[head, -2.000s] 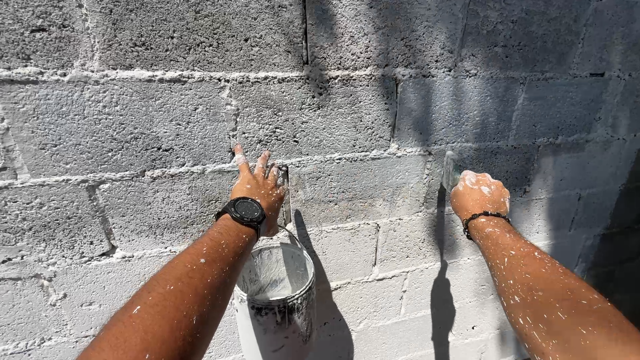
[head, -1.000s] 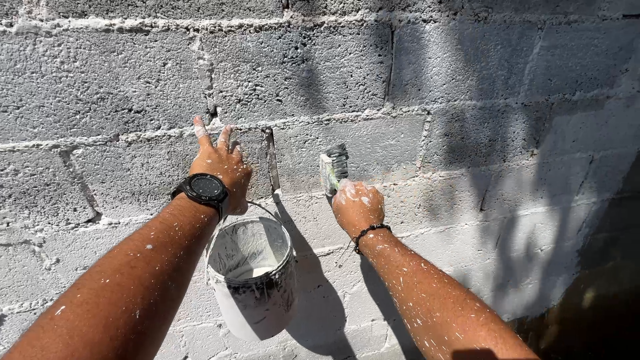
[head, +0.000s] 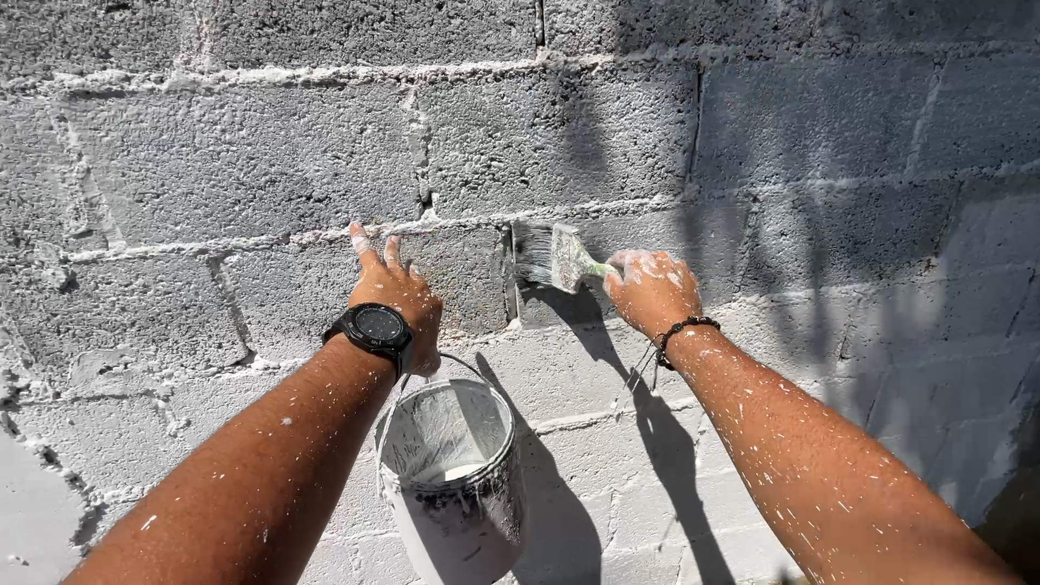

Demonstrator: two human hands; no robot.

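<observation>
My left hand (head: 396,296), with a black watch at the wrist, has its upper fingers spread against the concrete block wall (head: 260,162). The wire handle of a paint bucket (head: 455,487) hangs from this hand, its grip partly hidden by the palm. White paint lies low inside the bucket, and its outside is smeared. My right hand (head: 654,292), spotted with white, grips the handle of a wide paintbrush (head: 569,258). The bristles point left and touch the wall beside an upright joint, right of my left hand. White specks cover both forearms.
Rough mortar joints (head: 325,236) run between the blocks. The lower courses (head: 569,374) look whiter than the upper ones. Shadows of the arm and bucket fall on the wall, with more shade at the right. A dark area (head: 1016,504) shows at the lower right edge.
My right hand has come left along the wall from far right of the bucket, and the brush now lies with its bristles at the upright joint. My left hand still carries the bucket.
</observation>
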